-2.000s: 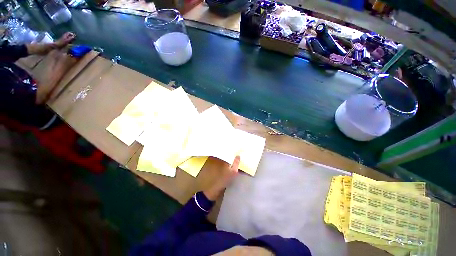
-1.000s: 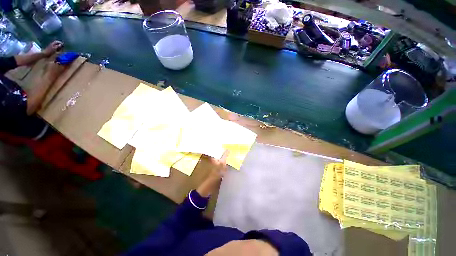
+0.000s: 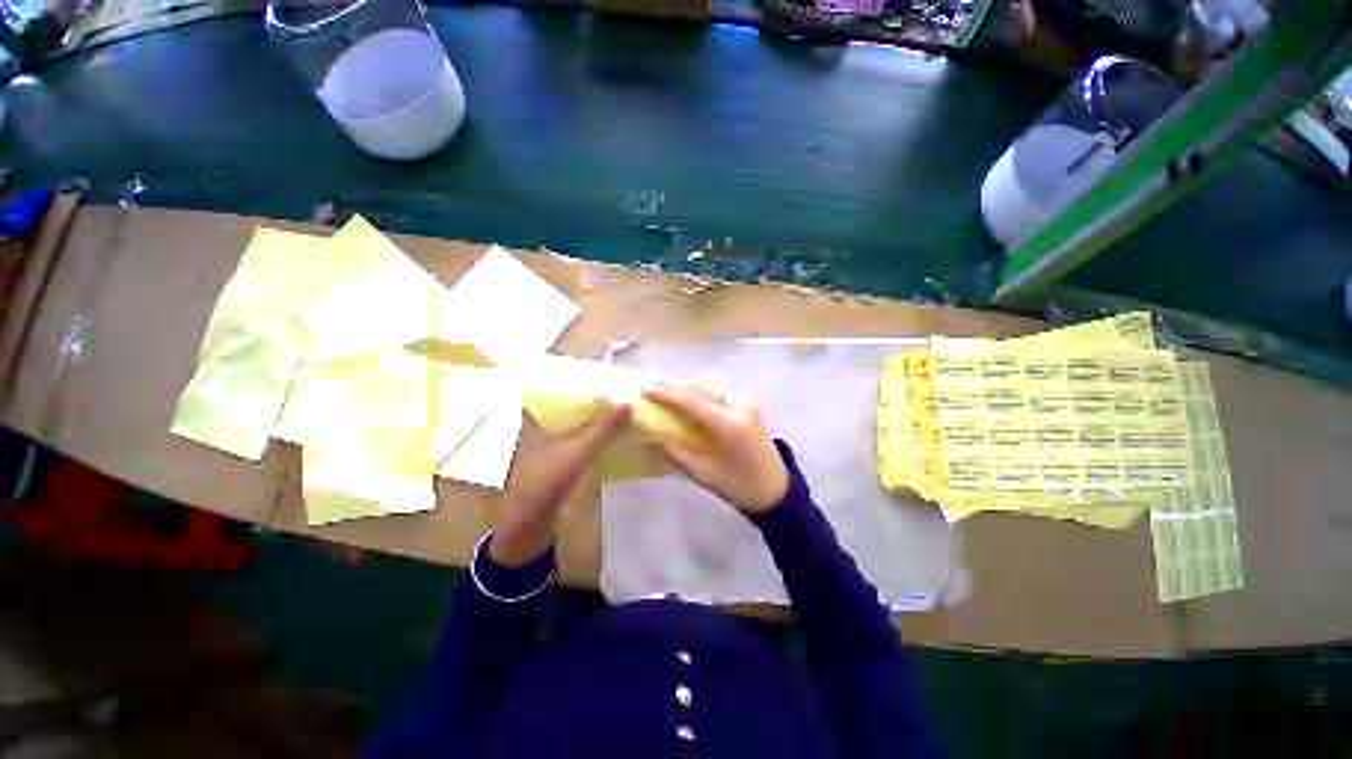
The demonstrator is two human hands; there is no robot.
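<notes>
My left hand (image 3: pixel 556 472) and my right hand (image 3: pixel 727 445) meet at the left part of the pale mat (image 3: pixel 786 519). Both hold one yellow sheet (image 3: pixel 571 403) between them, lifted and bent. Any print on it cannot be made out. Blank pale yellow backing sheets (image 3: pixel 363 400) lie overlapping on the left. A stack of printed label sheets (image 3: pixel 1060 423) lies on the right, with a narrow greenish label strip (image 3: pixel 1198 549) at its right edge.
Brown cardboard (image 3: pixel 104 356) covers the bench. Beyond it runs the dark green conveyor belt (image 3: pixel 712 163), bearing a clear container with white base at left (image 3: pixel 393 97) and another at right (image 3: pixel 1038 178). A green frame post (image 3: pixel 1157 163) slants in front of the right one.
The view has turned and moved toward the bench middle. My left hand has left the pile's right edge with a yellow sheet. My right hand has come into view and grips it too.
</notes>
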